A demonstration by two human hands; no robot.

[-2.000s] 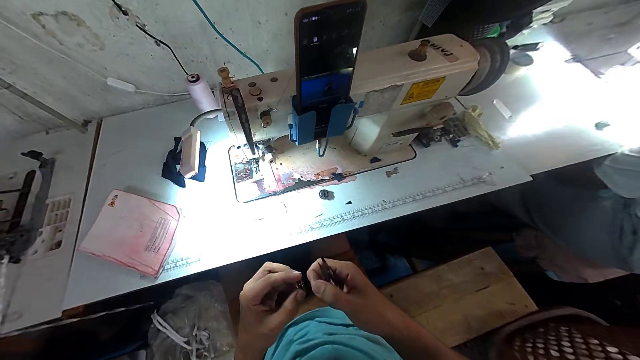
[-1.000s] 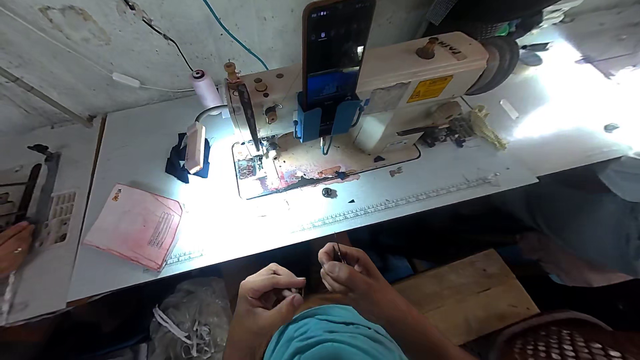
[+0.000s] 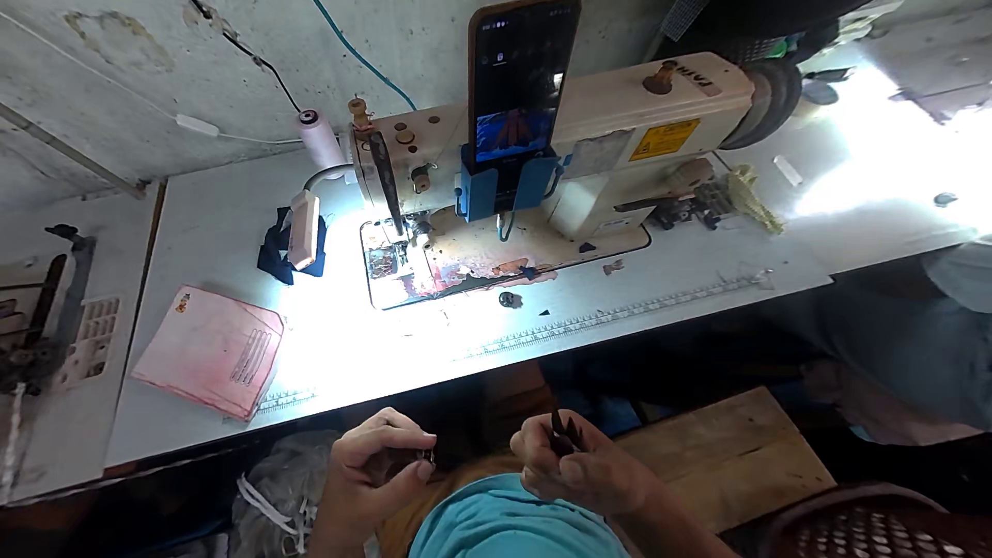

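Observation:
My left hand [image 3: 381, 473] is above the lap at the table's front edge and pinches a small metal part [image 3: 428, 456] between thumb and fingertips; its exact kind is too small to tell. To its right, my right hand [image 3: 577, 465] is closed around a small dark pointed tool [image 3: 564, 428], perhaps thread snips or tweezers, with two tips pointing up. The hands are apart. Beyond them stands an industrial sewing machine [image 3: 604, 116] with a phone [image 3: 521, 85] in a blue holder [image 3: 496, 186]. A small round metal part [image 3: 507, 299] lies before the machine bed.
A pink notebook [image 3: 209, 349] lies at the left, near dark cloth [image 3: 273, 252] and a lamp [image 3: 304, 230]. A ruler scale [image 3: 620, 314] runs along the table front. Below are a plastic bag [image 3: 287, 480], a wooden board [image 3: 736, 457] and a basket [image 3: 860, 527]. A person [image 3: 907, 349] is at right.
My two hands, close together two seconds ago, are now farther apart. The dark tool's tips show more clearly. Another person's hand, at the left edge one second ago, is out of view.

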